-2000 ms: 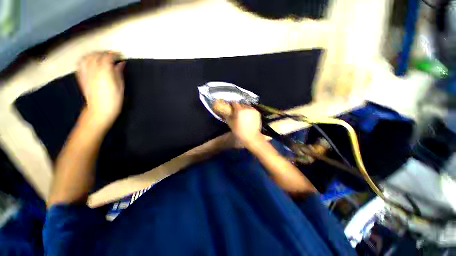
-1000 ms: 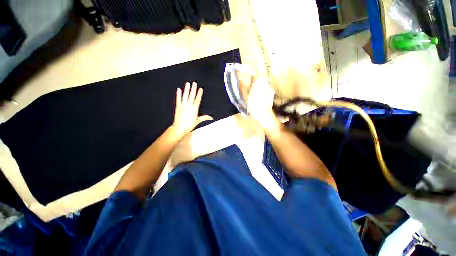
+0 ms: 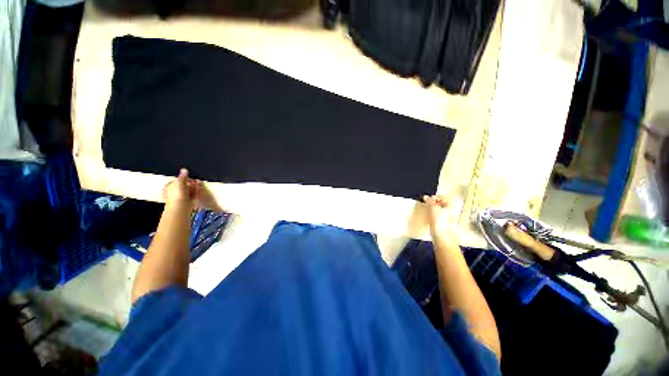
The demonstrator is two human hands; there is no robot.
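Observation:
Black trousers (image 3: 271,121) lie flat on the beige pressing table (image 3: 293,202), wide end at the left, narrow hem at the right. My left hand (image 3: 182,189) is at their near edge, left of the middle, with fingertips pinching the cloth edge. My right hand (image 3: 434,209) pinches the near corner of the hem. The steam iron (image 3: 513,233), with a silver soleplate and a wooden handle, rests at the table's near right end, apart from my right hand.
A ridged black bundle (image 3: 422,37) lies at the table's far edge. A blue crate (image 3: 488,275) with a black garment pile (image 3: 550,323) stands at the lower right. Another blue crate (image 3: 66,213) is at the left. A hose and cable (image 3: 616,257) trail right from the iron. A green bottle (image 3: 645,230) is at the far right.
My right hand has let go of the iron, now parked at the right, and holds the hem corner. My left hand has moved from flat on the cloth to its near edge.

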